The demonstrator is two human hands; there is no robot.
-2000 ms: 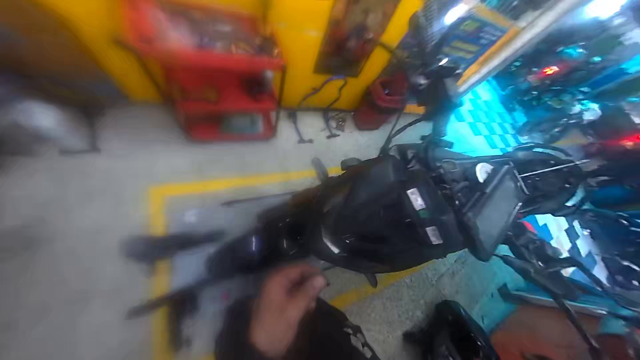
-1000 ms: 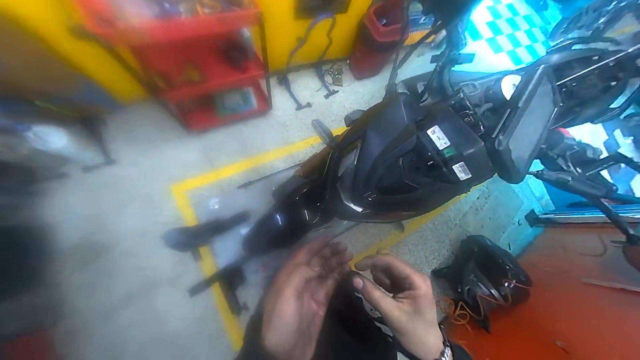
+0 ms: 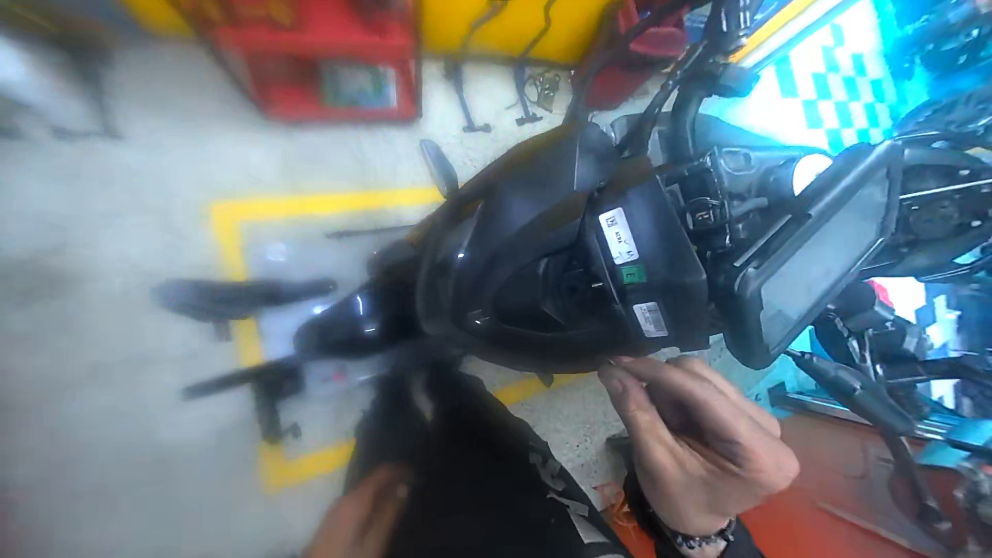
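Observation:
A black motorcycle with dark body panels (image 3: 504, 232) fills the middle of the head view; its upper panel bears white labels and a small green sticker (image 3: 633, 275). My right hand (image 3: 697, 442) is at the panel's lower edge, thumb and index finger pinched together; whether something small is between them cannot be told. My left hand (image 3: 364, 511) is blurred near the bottom edge, beside my dark trouser leg, and its fingers are hard to make out. A screen-like display unit (image 3: 825, 256) is mounted right of the panel.
A red shelf unit (image 3: 333, 46) stands against the yellow wall (image 3: 511, 31) at the top. A yellow line (image 3: 325, 204) marks the floor around the motorcycle's left end. Several other motorcycle parts crowd the right side, above a red-orange surface (image 3: 845, 480).
My hands were close together a second ago; now they are apart, the left lower and further left, the right beside the panel's edge. The view has moved closer to the motorcycle.

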